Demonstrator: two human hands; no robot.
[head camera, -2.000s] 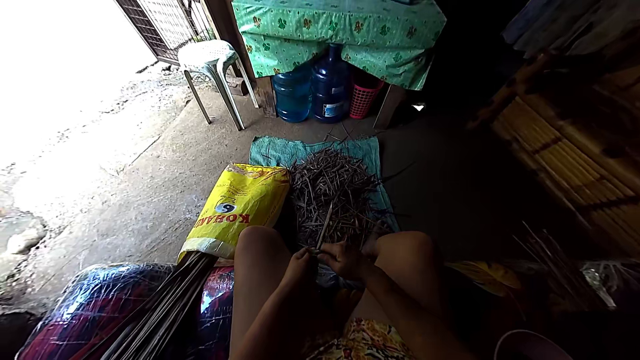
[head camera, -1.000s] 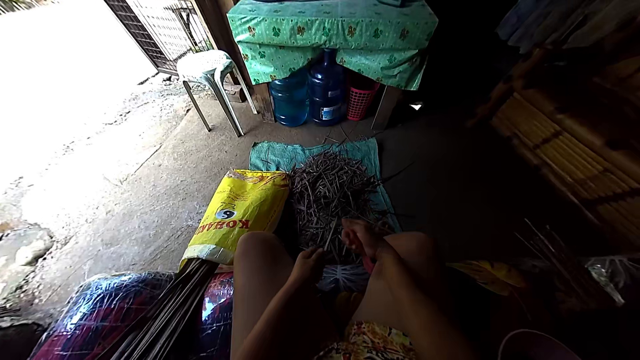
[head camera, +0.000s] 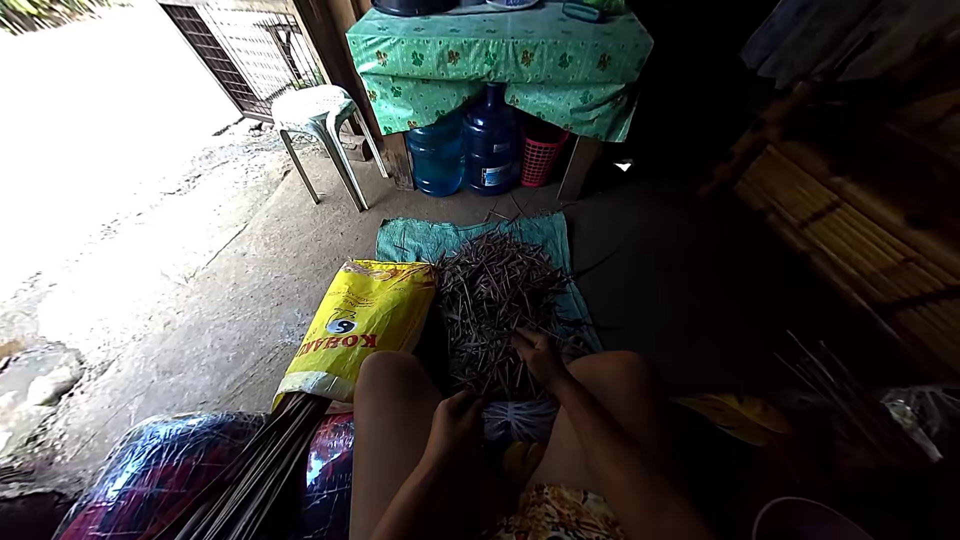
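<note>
A heap of short, dark dried stalk pieces (head camera: 499, 289) lies on a teal woven sheet (head camera: 416, 236) in front of my knees. Over the near right part of the heap is my right hand (head camera: 538, 354), fingers extended; whether it holds a piece is too dark to tell. My left hand (head camera: 456, 416) is curled beside my left knee, at the heap's near edge, and its grip is hidden in shadow. Long dark stalks (head camera: 262, 465) stick out of the mouth of a yellow printed sack (head camera: 375, 307) at my left. A tied clear plastic bag (head camera: 517, 420) sits between my legs.
Plastic-wrapped bundles (head camera: 165, 465) lie at lower left. Ahead stand a white plastic stool (head camera: 315, 109) and a table with a green cloth (head camera: 495, 56), with blue water jugs (head camera: 491, 146) and a red basket (head camera: 540, 159) beneath. Bamboo slats (head camera: 862, 240) are at right.
My hands were together between my knees two seconds ago. They have moved apart: the right reaches forward over the heap, while the left is nearer to me.
</note>
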